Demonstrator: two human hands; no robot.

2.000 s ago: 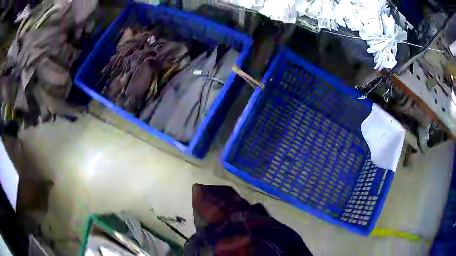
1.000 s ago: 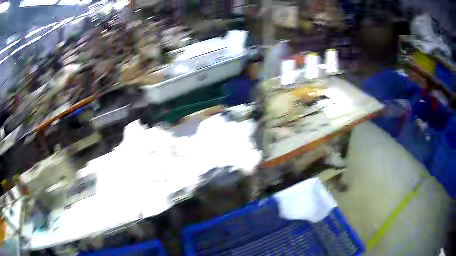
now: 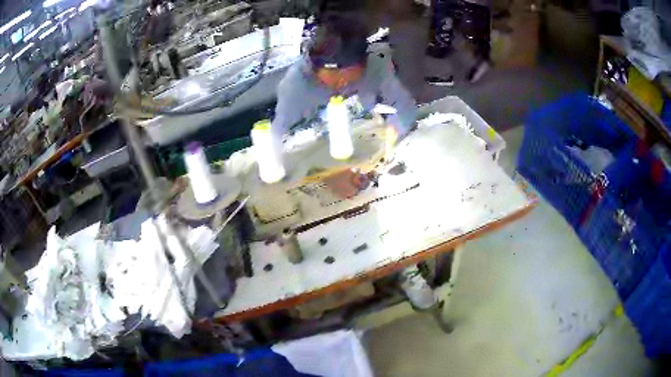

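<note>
Neither of my hands is in the picture. Nearest in front of me is a worn white sewing table [image 3: 353,254] with an orange-brown edge. Three white thread cones stand at its far side: one at the left [image 3: 199,173], one in the middle [image 3: 267,153] and one at the right [image 3: 339,129]. A cream sewing machine [image 3: 276,205] stands on the table. A large pile of white pieces [image 3: 110,283] lies at the left. A white sheet [image 3: 327,353] lies at the bottom edge, by a blue crate rim [image 3: 243,364].
A person in grey [image 3: 294,92] sits behind the table, head bent down. Blue slatted crates [image 3: 581,177] stand at the right. A clear plastic bin [image 3: 485,140] is at the table's far corner. Yellow tape [image 3: 581,357] marks the pale floor. A metal pole rises at the left.
The view has swung up and right, from the floor crates to the table. The blue crate has dropped to the bottom edge. The seated person and thread cones now show more clearly.
</note>
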